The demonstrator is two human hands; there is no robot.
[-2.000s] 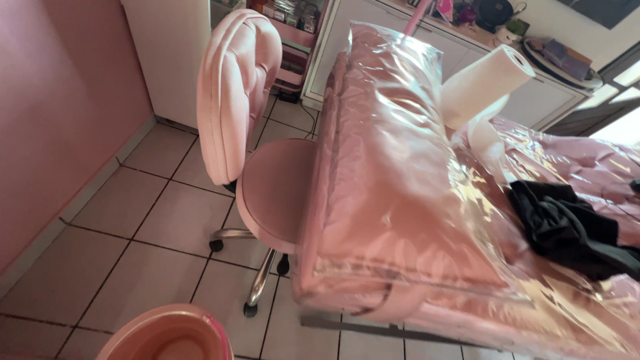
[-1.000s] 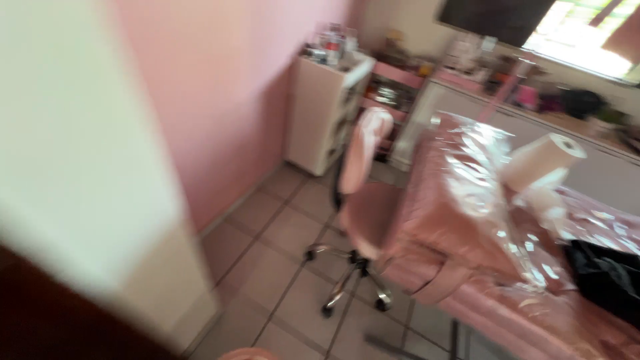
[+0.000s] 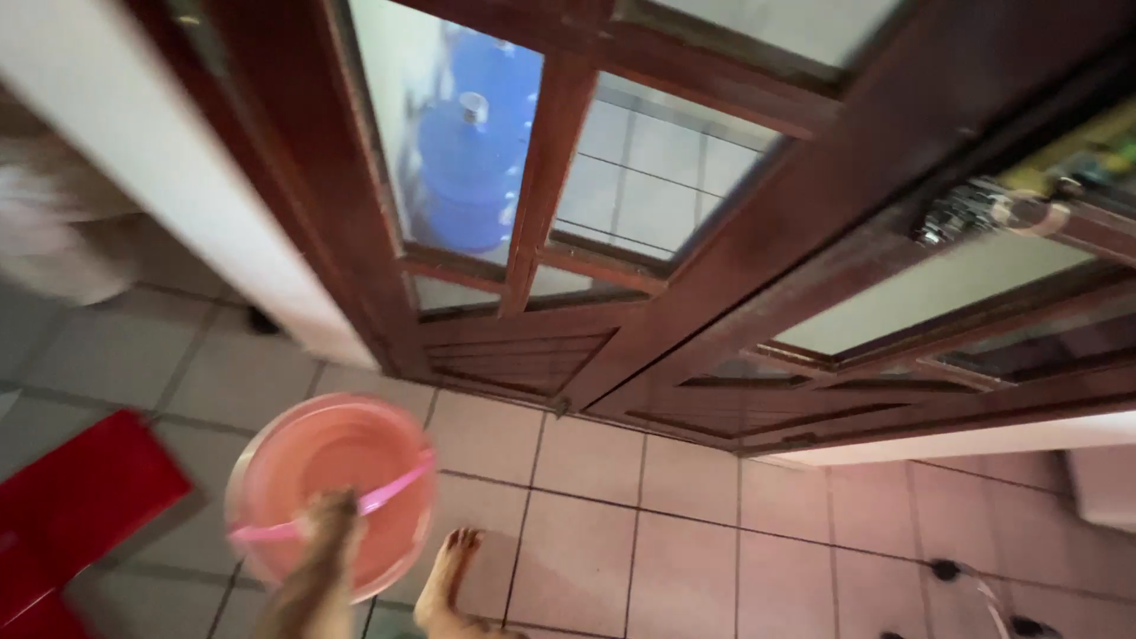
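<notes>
My left hand is closed around the pink handle of a round plastic bucket, salmon pink in colour. The bucket is at the lower left, with the forearm coming up from the bottom edge, and its inside looks pale orange. Motion blur hides the fingers' exact placement and whether the bucket touches the floor. A bare foot shows just right of the bucket on the tiles. My right hand is out of view.
Dark wooden double doors with glass panes stand in front, a metal lock on the right one. Blue water jugs show through the glass. A red object lies left, beside a white wall edge. Chair casters are lower right.
The view has swung from the pink chair and plastic-covered bed to the wooden doors. My left hand now shows on the bucket's handle; no hand was visible in the earlier frames.
</notes>
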